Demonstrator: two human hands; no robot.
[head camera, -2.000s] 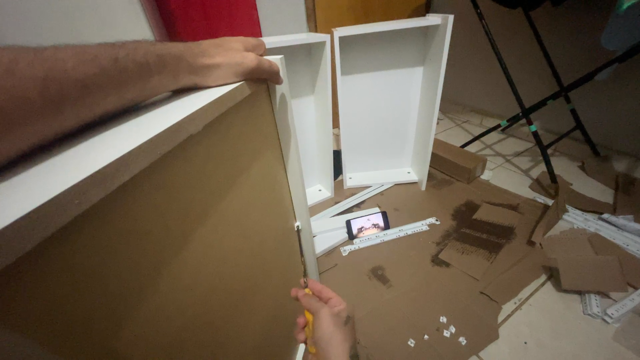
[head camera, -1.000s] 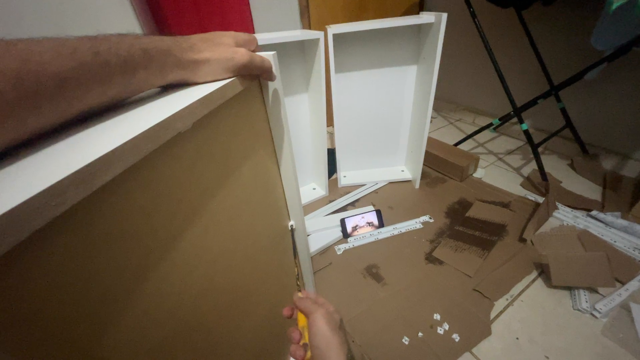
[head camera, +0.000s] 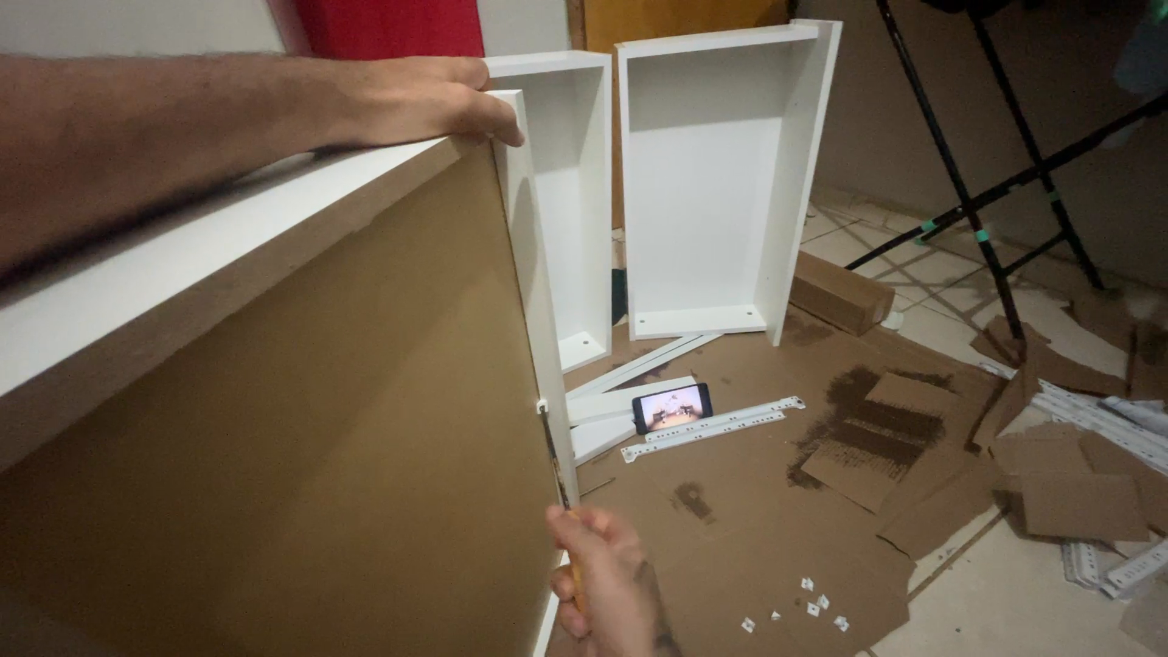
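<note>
My left hand (head camera: 438, 100) rests on the top corner of a white furniture panel frame (head camera: 228, 246), its fingers over the edge. A brown fiberboard back panel (head camera: 301, 411) fills that frame. In my right hand (head camera: 607, 575) is a screwdriver (head camera: 554, 456) with a yellow handle; its shaft runs up along the frame's edge. The tip is at a small white plastic clip (head camera: 542, 407) on the seam between board and frame. My right hand is slightly blurred.
Two white drawers (head camera: 703, 201) stand on end behind the frame. On the cardboard (head camera: 748, 547) lie a lit smartphone (head camera: 672, 408), white metal drawer slides (head camera: 721, 429) and several small white clips (head camera: 812, 609). Black folding legs (head camera: 958, 182), a long cardboard box (head camera: 839, 292) and cardboard scraps (head camera: 1077, 502) are at right.
The screwdriver's shaft shows more plainly now than two seconds ago, with its tip at the clip. My left hand stays on the frame's corner.
</note>
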